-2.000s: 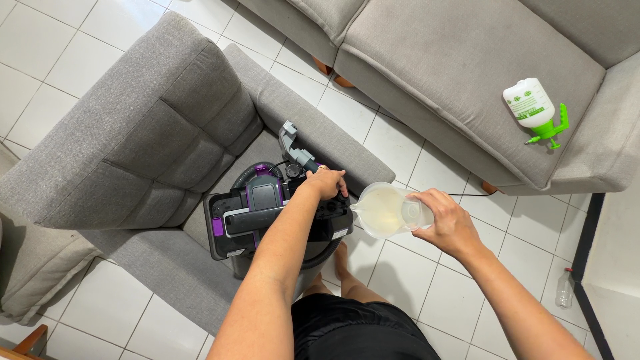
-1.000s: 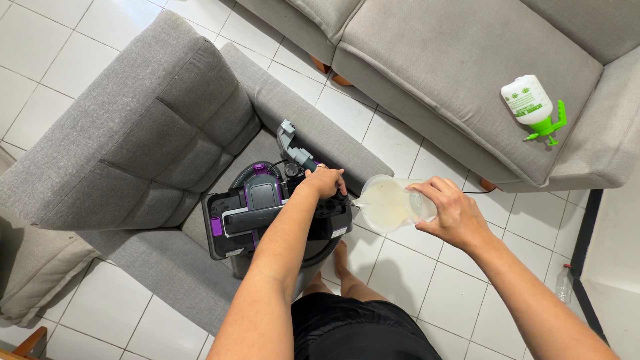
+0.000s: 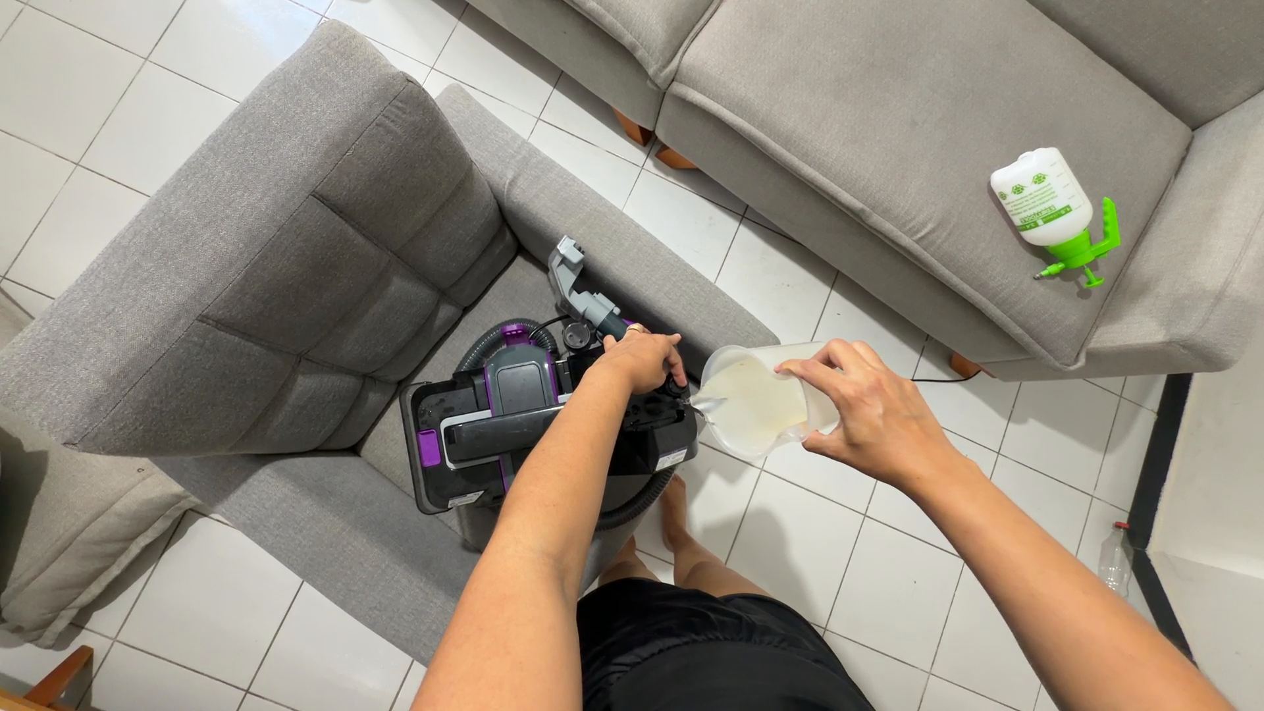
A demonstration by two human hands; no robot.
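Observation:
A black, grey and purple portable upholstery cleaner (image 3: 523, 380) stands on the seat of a grey fabric armchair (image 3: 286, 276). On its right end lies my left hand (image 3: 644, 361), beside the grey hose nozzle (image 3: 583, 291); its fingers bend over the machine, and what they grip there is hidden. My right hand (image 3: 864, 410) holds a translucent plastic jug (image 3: 755, 400) tilted, with cloudy pale liquid inside. The jug's spout meets the machine's right edge, where liquid appears to run out near my left fingers.
A grey sofa (image 3: 889, 118) runs along the upper right, with a white and green pump spray bottle (image 3: 1047, 202) lying on its seat. A clear plastic bottle (image 3: 1116, 563) stands on the tiled floor by the wall. A cushion (image 3: 79, 533) is at the lower left. A dark cable crosses the floor.
The jug in my right hand has tipped further toward the machine, and the liquid inside has shifted toward the spout. My left hand stays on the machine.

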